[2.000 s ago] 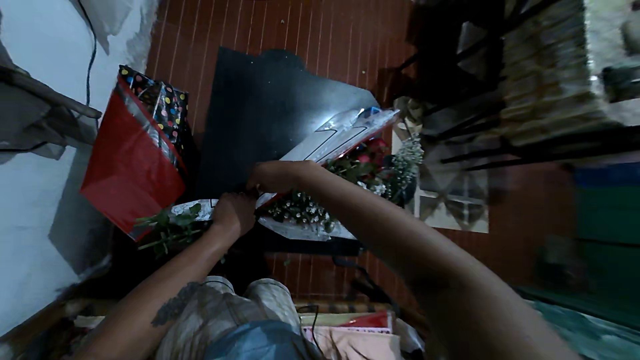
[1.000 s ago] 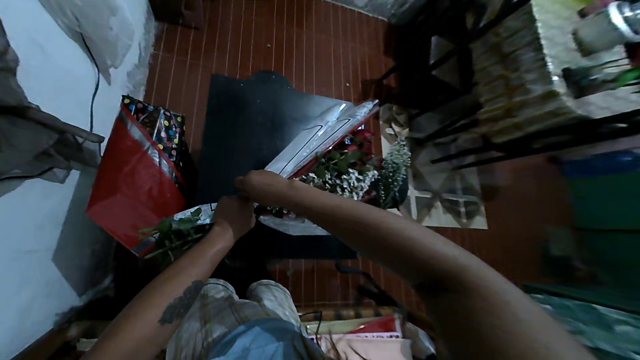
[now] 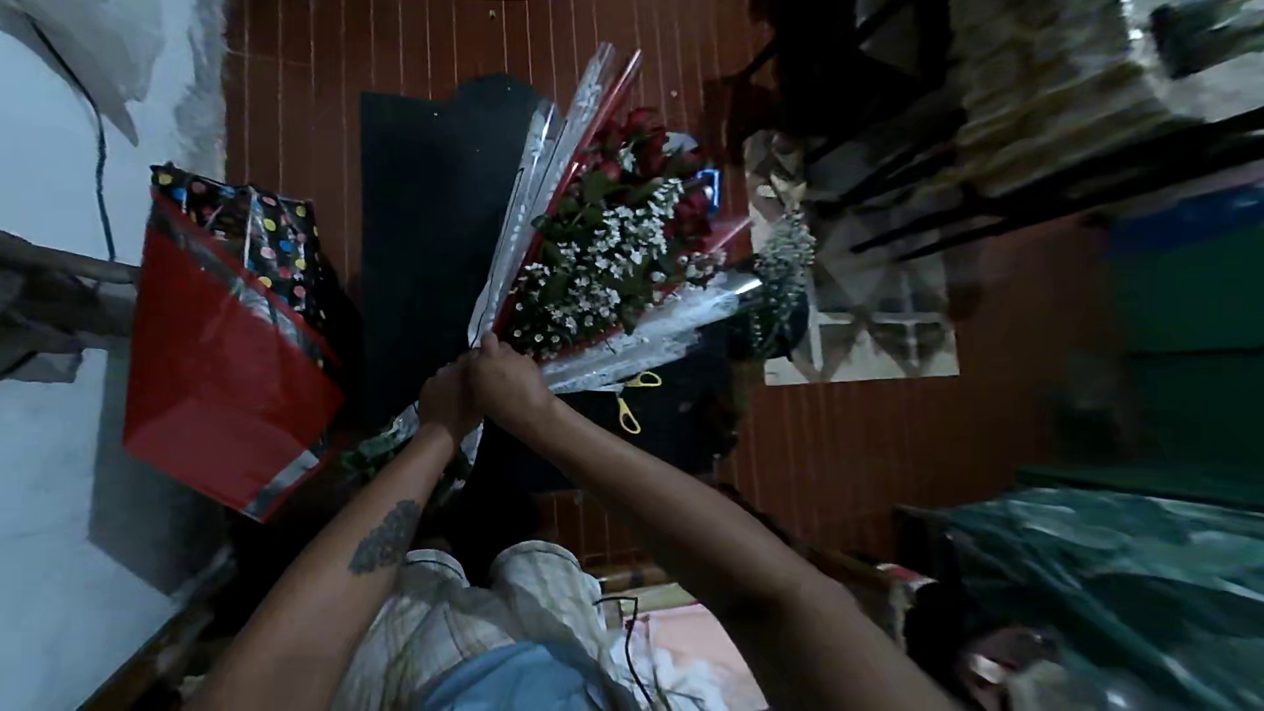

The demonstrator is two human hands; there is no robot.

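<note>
A bouquet of red roses and small white flowers, in clear and red-edged plastic wrap, lies tilted over a dark board. My left hand grips the gathered base of the wrap, with green stems and leaves below it. My right hand is closed on the same base, touching the left. Scissors with yellow handles lie on the dark surface just right of my right hand, their blades hidden. My fingertips are partly hidden.
A red wrapped bouquet or bag with polka-dot lining leans at the left by the wall. The dark board rests on a wooden floor. A patterned mat, another white-flowered bunch and dark furniture legs stand at the right.
The bouquet has turned more upright in view and its wrap has opened, showing more white flowers. The yellow scissor handles have come into sight. Both hands stay at the base.
</note>
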